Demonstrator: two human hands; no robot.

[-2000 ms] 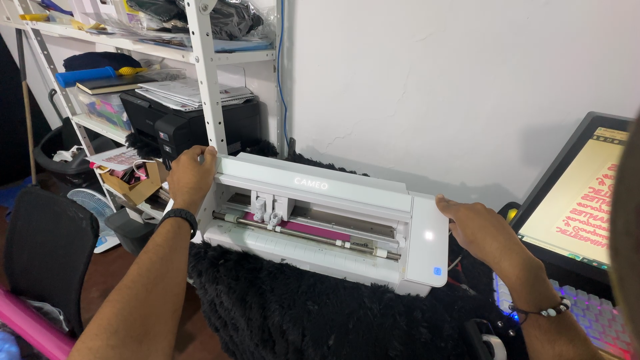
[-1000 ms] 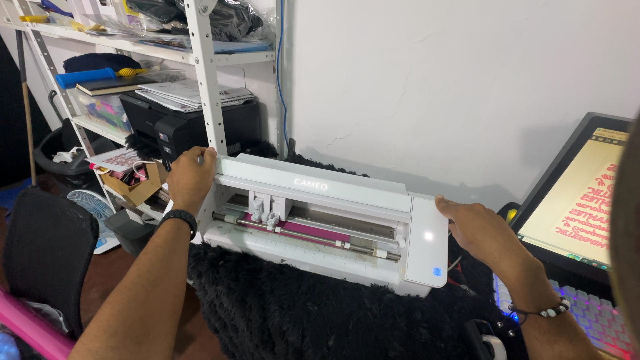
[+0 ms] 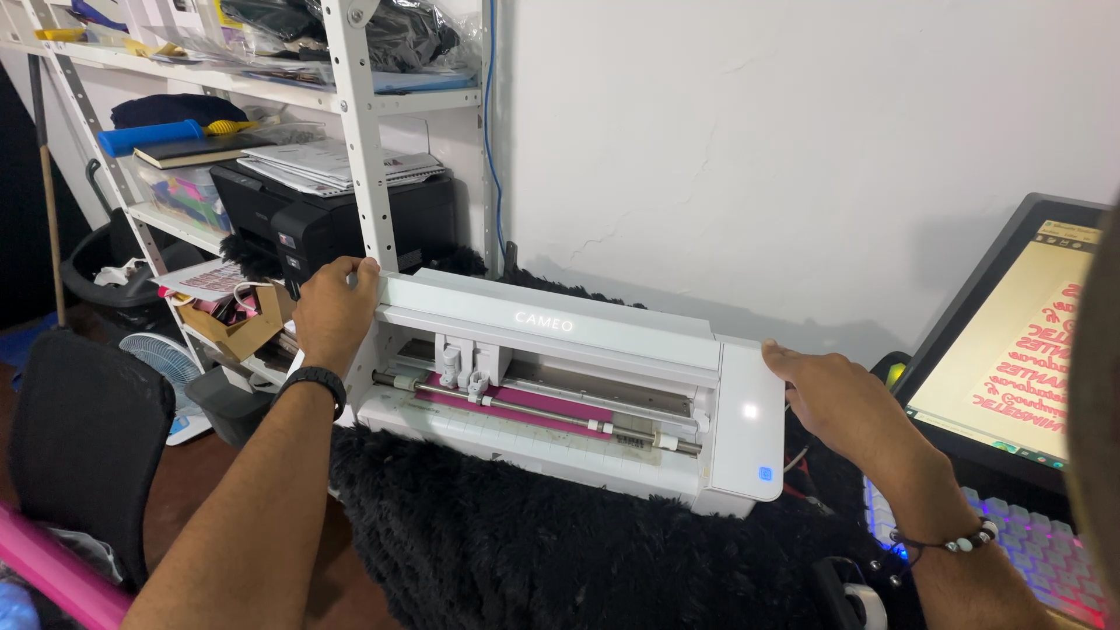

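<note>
A white Cameo cutting plotter (image 3: 569,328) stands on a black furry cover (image 3: 525,542), its front open and its logo and side panel lit. Inside it, a magenta sheet (image 3: 534,407) on a cutting mat passes under the metal roller bar (image 3: 542,413), with the tool carriage (image 3: 468,363) toward the left. My left hand (image 3: 337,315) grips the plotter's upper left end, thumb at the top edge. My right hand (image 3: 831,398) holds its right end, thumb on the top corner; the other fingers are mostly hidden behind the machine.
A monitor (image 3: 997,350) and lit keyboard (image 3: 1024,534) are at the right. White metal shelving (image 3: 359,131) at the left holds a black printer (image 3: 332,219) with papers on it. A black mesh chair (image 3: 87,455) and a fan (image 3: 166,367) stand lower left. A wall rises behind the plotter.
</note>
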